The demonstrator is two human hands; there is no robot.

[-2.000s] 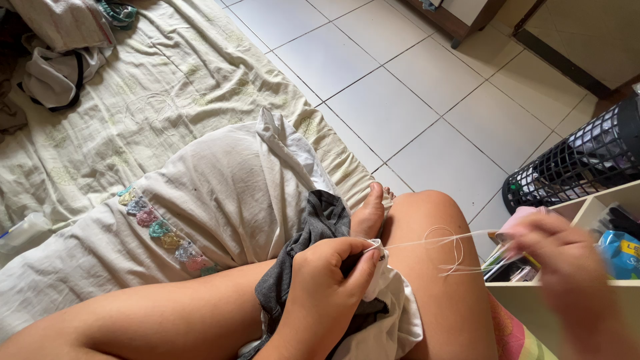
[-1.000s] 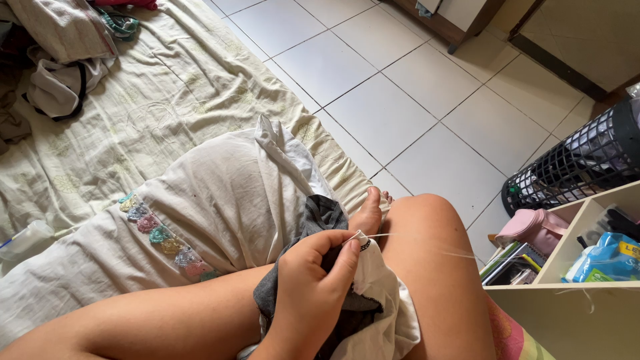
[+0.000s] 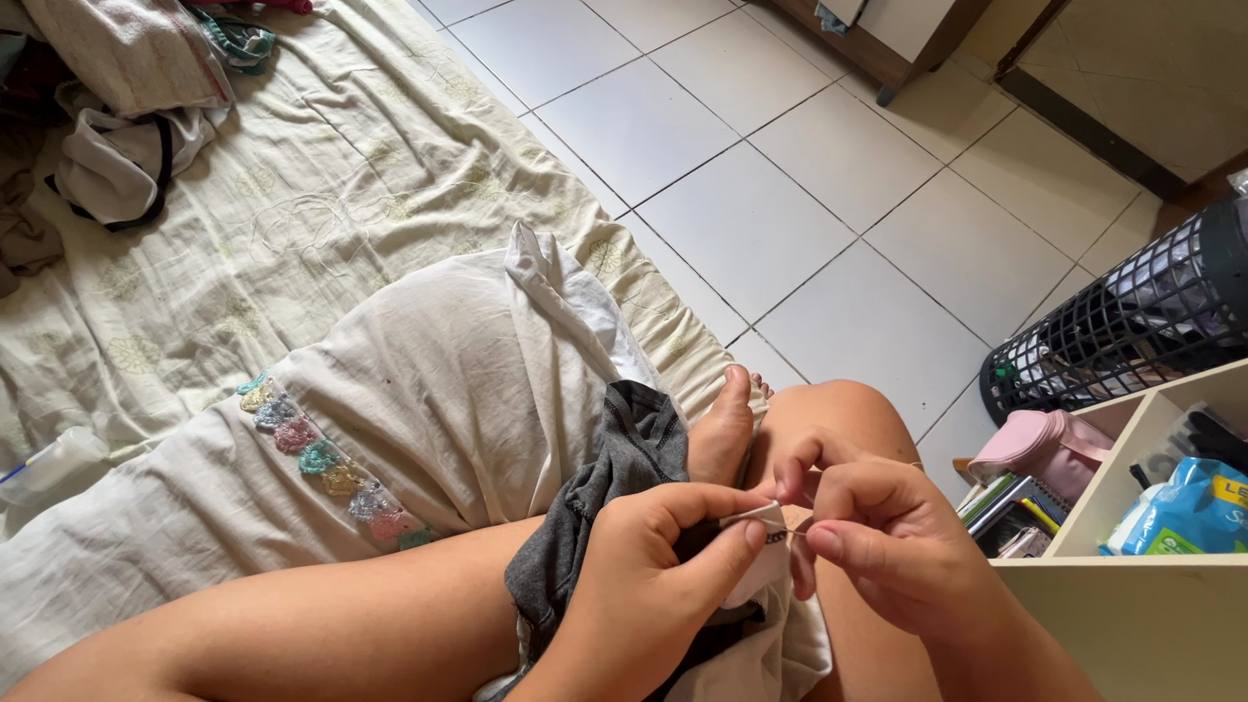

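Observation:
My left hand [image 3: 663, 575] pinches the folded edge of a white cloth [image 3: 765, 570] between thumb and forefinger, over my lap. My right hand [image 3: 877, 526] is close against it on the right, thumb and forefinger together on a thin needle [image 3: 795, 532] at the cloth's edge. A short row of dark marks shows on the cloth beside the needle. Dark grey fabric [image 3: 634, 448] of the garment bunches between my legs, under and beside my left hand. The thread is hard to make out here.
A white pillow with a crocheted colored trim [image 3: 317, 453] lies on the bed sheet [image 3: 390, 146]. Clothes [image 3: 136, 68] are heaped at the upper left. At right stand a black mesh basket [image 3: 1102, 341] and an open drawer [image 3: 1053, 561] with a pink case [image 3: 1038, 448] and a blue packet [image 3: 1185, 507].
My right hand, out at the right with the thread drawn taut two seconds ago and out of view one second ago, is back beside my left hand at the cloth. My left hand keeps its pinch.

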